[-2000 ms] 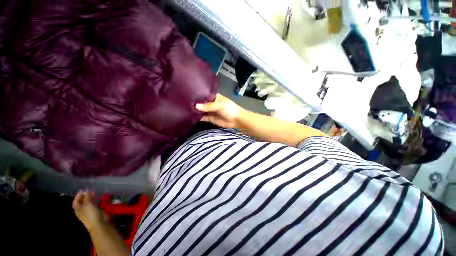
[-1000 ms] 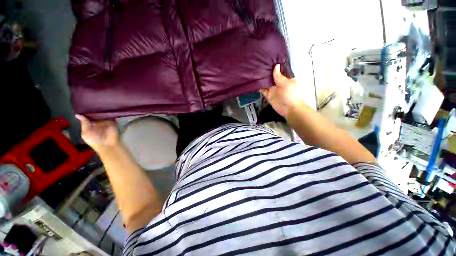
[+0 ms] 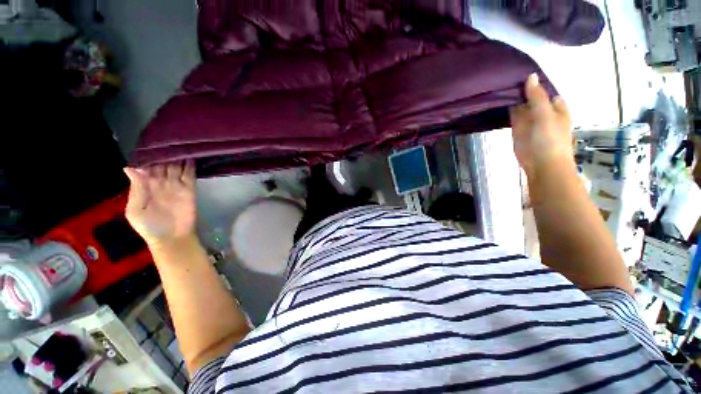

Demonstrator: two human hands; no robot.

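Note:
A shiny dark maroon puffer jacket [image 3: 292, 92] hangs across the upper middle, its bottom hem toward me and its upper part cut off by the top edge. My left hand [image 3: 163, 202] grips the left end of the hem. My right hand [image 3: 543, 127] grips the right end, thumb on the outer shell. The hem is stretched between them, and a strip of dark inner side shows beneath it. A padded maroon sleeve [image 3: 565, 19] lies on the white table at the upper right. Fingers behind the cloth are partly hidden.
A round pale stool [image 3: 267, 235] stands below the hem. A red plastic item [image 3: 115, 250] and a grey-white device [image 3: 46, 275] are at the left. A blue square pedal-like plate [image 3: 410, 170] is near the floor. White table [image 3: 592, 85] and machines [image 3: 626, 161] stand at the right.
My left hand, once off the jacket, took the left hem end. The jacket turned from the left to straight ahead. Since then both hands moved further apart, stretching the hem, and its dark inside now shows.

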